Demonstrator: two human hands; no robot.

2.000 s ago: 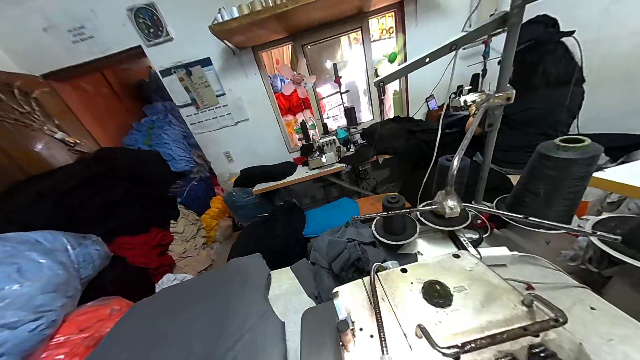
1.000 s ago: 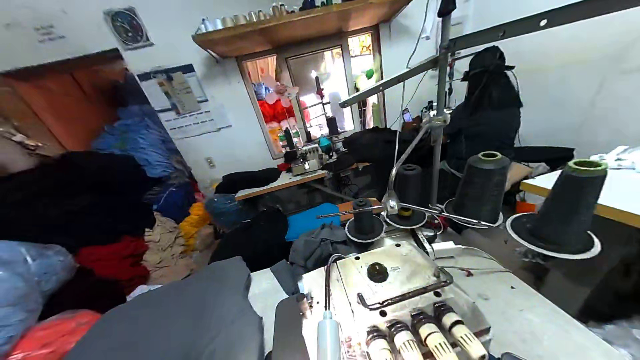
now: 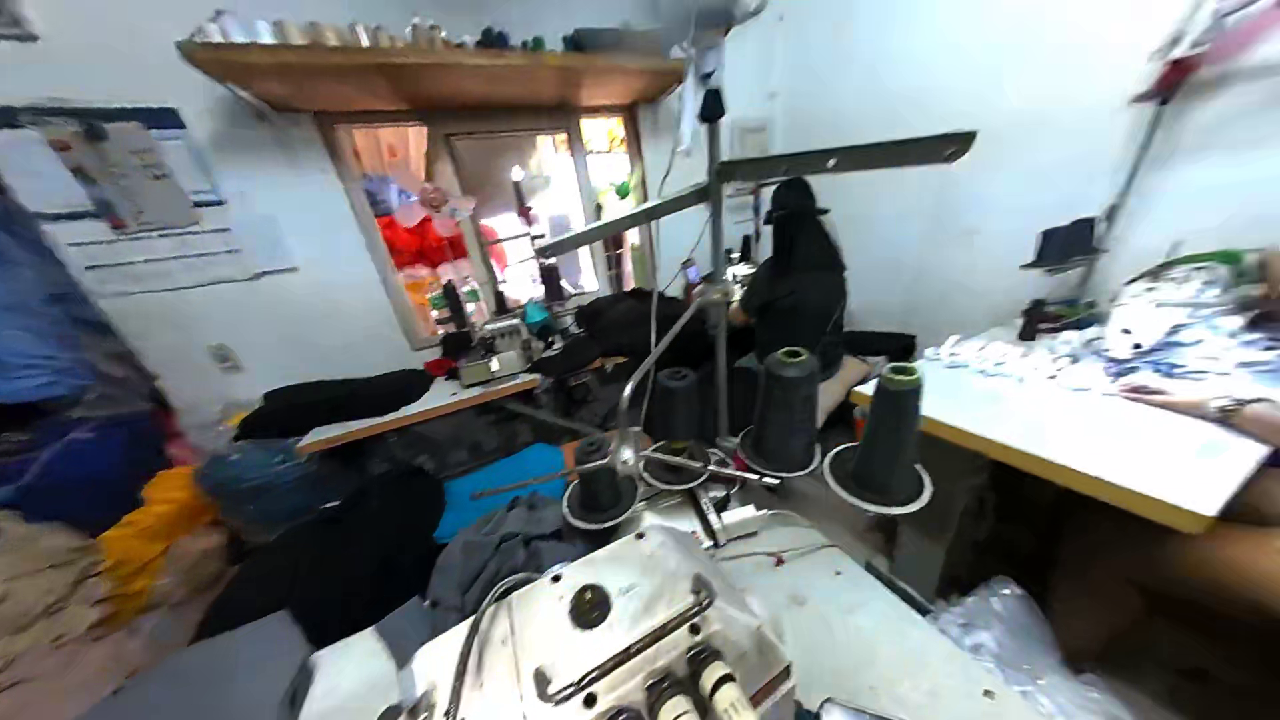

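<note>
Neither of my hands shows in the head view. An overlock sewing machine [image 3: 600,620] with a metal casing, a bent handle and tension dials stands at the bottom centre, on a pale work table [image 3: 860,620]. Behind it, cones of dark thread [image 3: 785,410] sit on round holders of a metal thread stand [image 3: 717,250]. Dark grey fabric [image 3: 510,550] lies crumpled left of the machine, and a flat grey piece [image 3: 220,670] is at the lower left. A bright blue cloth [image 3: 495,490] lies beyond.
A person in black [image 3: 800,280] is at a far workstation. Another person's forearm [image 3: 1240,408] rests at a white table [image 3: 1080,430] on the right, beside white cloth pieces. Garment heaps [image 3: 80,400] fill the left. Clear plastic [image 3: 1030,640] lies low right. A shelf [image 3: 430,80] holds thread spools.
The view has swung to the right, bringing the white table and another person's forearm into sight. No hand of mine appears in any frame.
</note>
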